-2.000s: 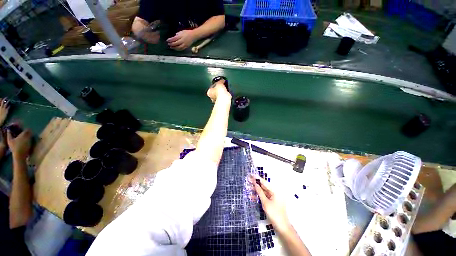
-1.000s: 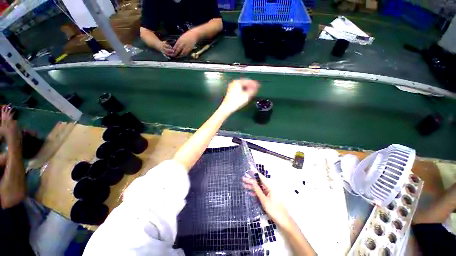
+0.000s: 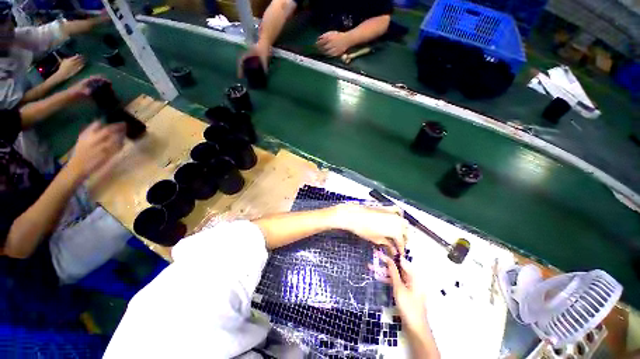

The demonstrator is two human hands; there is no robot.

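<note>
The die-cut pad sheet (image 3: 309,270), a glossy black grid under shiny clear film, lies on the white board (image 3: 477,294). My left hand (image 3: 379,226) reaches across the sheet to its right edge, fingertips bent down. My right hand (image 3: 401,280) is beside it, thumb and fingers close together at the film's edge. The fingertips of both hands meet around something small and dark, too small to tell apart. A few loose black adhesive pads (image 3: 450,288) lie on the board to the right.
The mallet (image 3: 428,231) lies beyond the sheet. Black sleeves (image 3: 196,180) cluster on cardboard (image 3: 119,175) at left. Black units (image 3: 460,179) stand on the green belt (image 3: 330,133). A white fan (image 3: 568,301) and holed tray (image 3: 575,347) are at lower right. People work at left and across the belt.
My left hand has come back from over the belt to my right hand at the sheet. The view has turned. A person across the belt now holds a black unit at the belt.
</note>
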